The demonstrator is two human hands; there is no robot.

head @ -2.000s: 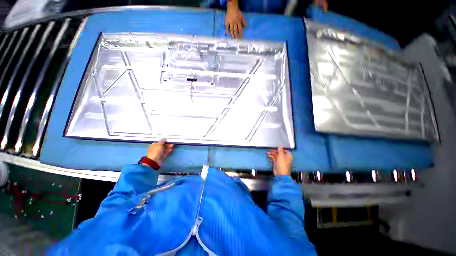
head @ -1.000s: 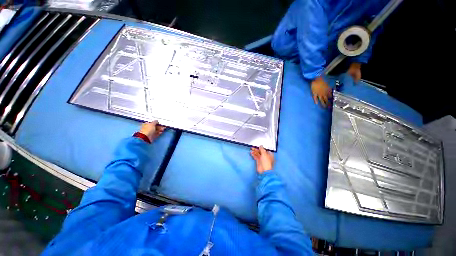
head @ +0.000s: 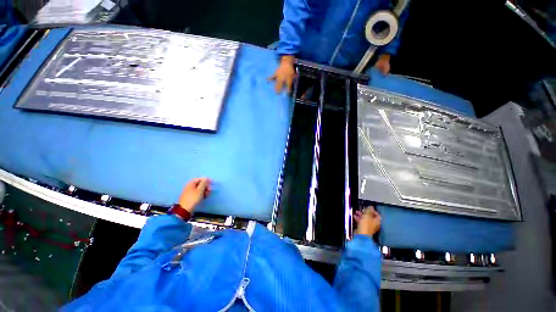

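Note:
One silver back panel (head: pixel 140 79) lies on blue conveyor padding at the upper left, away from my hands. A second back panel (head: pixel 436 158) lies on padding at the right. My left hand (head: pixel 196 192) is above the blue padding (head: pixel 244 177) near its front edge, fingers bent together; whether something thin is between them cannot be told. My right hand (head: pixel 367 220) is at the near left corner of the right panel, fingertips by its edge; whether they grip it or the padding cannot be told.
A gap with bare metal rollers (head: pixel 317 164) separates the two padded parts. A coworker in a blue smock (head: pixel 332 30) stands opposite, one hand on the left padding's far corner, by a white tape roll (head: pixel 381 28). A green mat (head: pixel 42 244) with red leads is at lower left.
Both hands have let go of the left panel's near edge. That panel now lies farther left. A roller gap shows between the paddings, and my right hand is at the right panel's corner.

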